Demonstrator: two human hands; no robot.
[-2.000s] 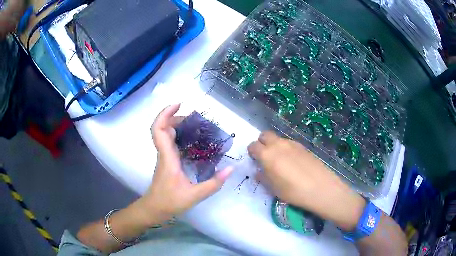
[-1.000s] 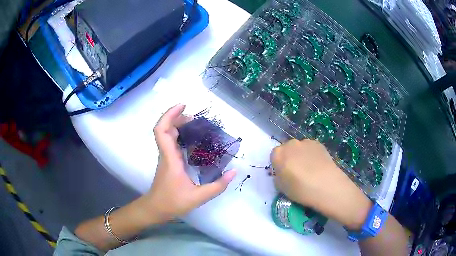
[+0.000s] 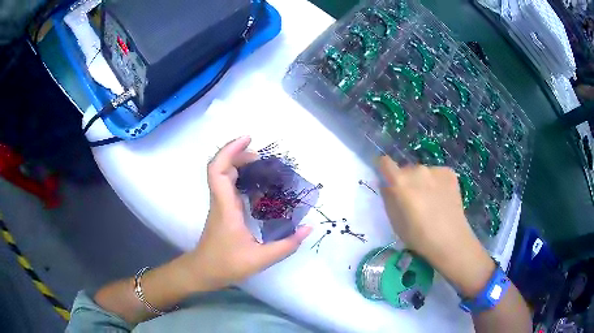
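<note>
My left hand (image 3: 238, 221) is curled around a grey translucent bag (image 3: 277, 227), thumb and fingers at its two sides. A loose bundle of dark red-black wired parts (image 3: 273, 199) lies in the bag's opening, thin leads sticking out. Several loose wired parts (image 3: 345, 229) lie on the white sheet right of the bag. My right hand (image 3: 423, 198) is at the near-left edge of the clear blister tray (image 3: 332, 127), back up, fingers bent; whether it holds anything is hidden. Green curved circuit boards (image 3: 447, 121) sit in the tray pockets.
A green solder wire reel (image 3: 395, 276) stands on the white sheet below my right hand. A blue bin (image 3: 146, 123) with a dark grey station box (image 3: 185, 45) and cable is at the upper left. White stacked material (image 3: 537, 42) is at the upper right. Something red (image 3: 26, 175) is at the left.
My right hand has moved right and up to the tray edge, uncovering the reel. More wired parts now lie loose on the sheet. My left hand still surrounds the bag.
</note>
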